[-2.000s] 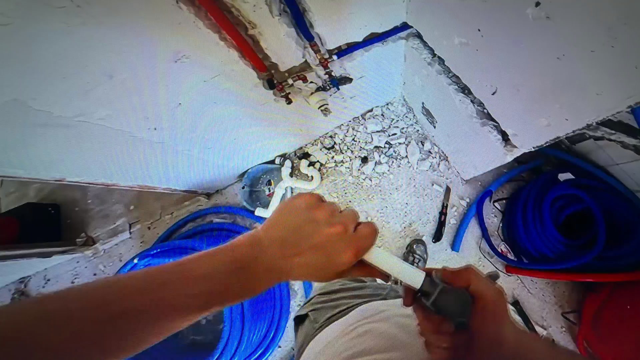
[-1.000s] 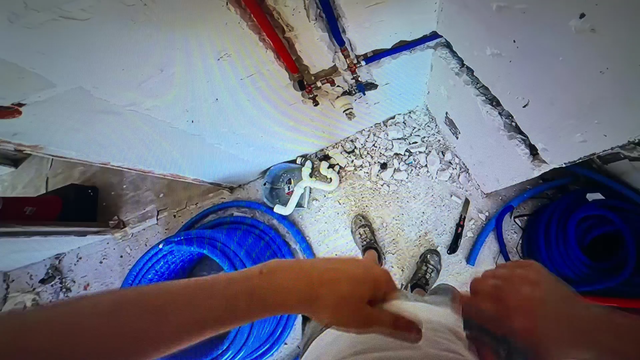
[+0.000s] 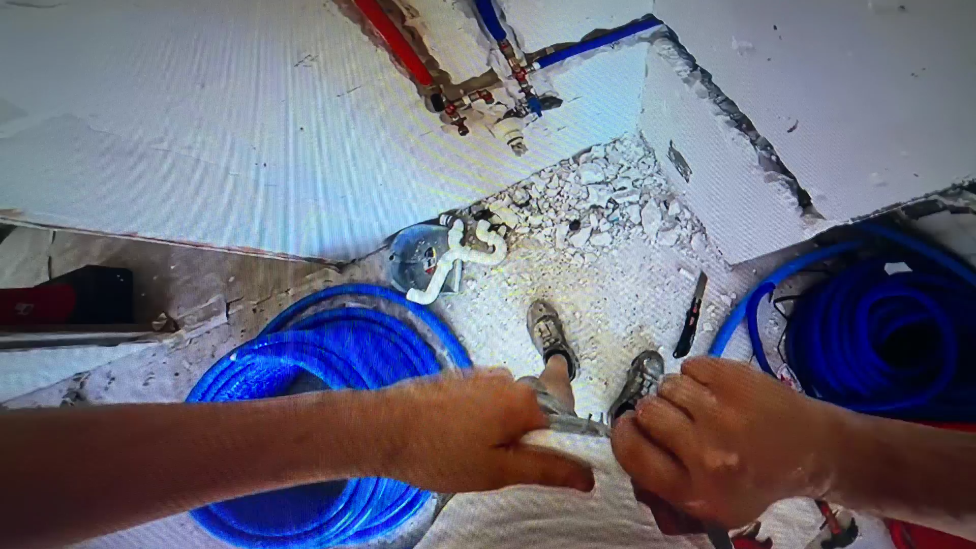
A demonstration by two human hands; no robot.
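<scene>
My left hand (image 3: pixel 496 438) is at the waist, against the white shirt (image 3: pixel 534 496), its thumb stretched to the right; its palm and most fingers are hidden, so any grip cannot be told. Just right of it is my right hand (image 3: pixel 709 450), fingers curled over a dark thing low under the palm that I cannot identify. A white plastic drain trap pipe (image 3: pixel 457 255) lies over a grey bucket (image 3: pixel 415 255) by the wall. Red pipe (image 3: pixel 393 38) and blue pipe (image 3: pixel 598 46) run in wall channels to valves (image 3: pixel 526 80).
A coil of blue pipe (image 3: pixel 343 335) lies at left, another (image 3: pixel 877 335) at right. Rubble (image 3: pixel 610 198) lines the wall corner. A dark long-handled tool (image 3: pixel 691 316) lies on the floor right of my shoes (image 3: pixel 550 328). A red and black case (image 3: pixel 69 297) stands far left.
Two seconds ago my hands held a white pipe with a dark grey end piece; that pipe is not visible now. Both hands have come to the waist.
</scene>
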